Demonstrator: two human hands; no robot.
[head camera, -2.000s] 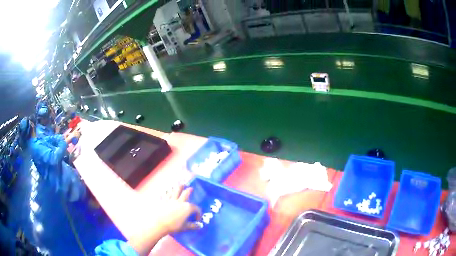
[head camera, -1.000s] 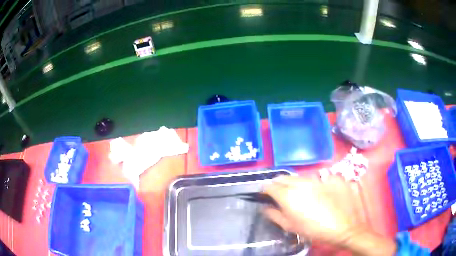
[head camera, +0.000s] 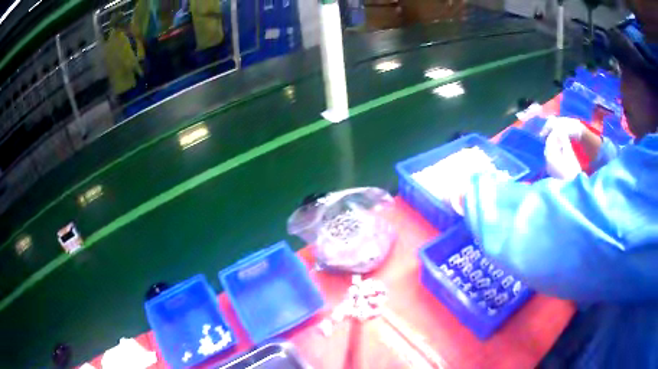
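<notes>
Neither of my hands is in the picture. A loose pile of small white parts (head camera: 366, 297) lies on the red-orange bench cover. Behind it sits a crumpled clear plastic bag (head camera: 353, 249) with greyish contents. To the right, a blue supply bin (head camera: 451, 306) holds white parts in rows. At lower left, one small blue bin (head camera: 177, 313) holds some white parts; the small blue bin (head camera: 270, 288) beside it looks empty. Only a corner of the steel tray (head camera: 273, 358) shows at the bottom edge.
A neighbour in a blue sleeve (head camera: 570, 216) leans in from the right, with a white-gloved hand (head camera: 565, 133). A blue bin of white pieces (head camera: 415, 180) stands by that sleeve. More blue bins (head camera: 588, 94) lie beyond. A white cloth (head camera: 128, 355) lies at lower left.
The view has swung right. My hand, over the steel tray a second ago, is out of the picture. The large blue bin has left the view, and the neighbour at right has come in.
</notes>
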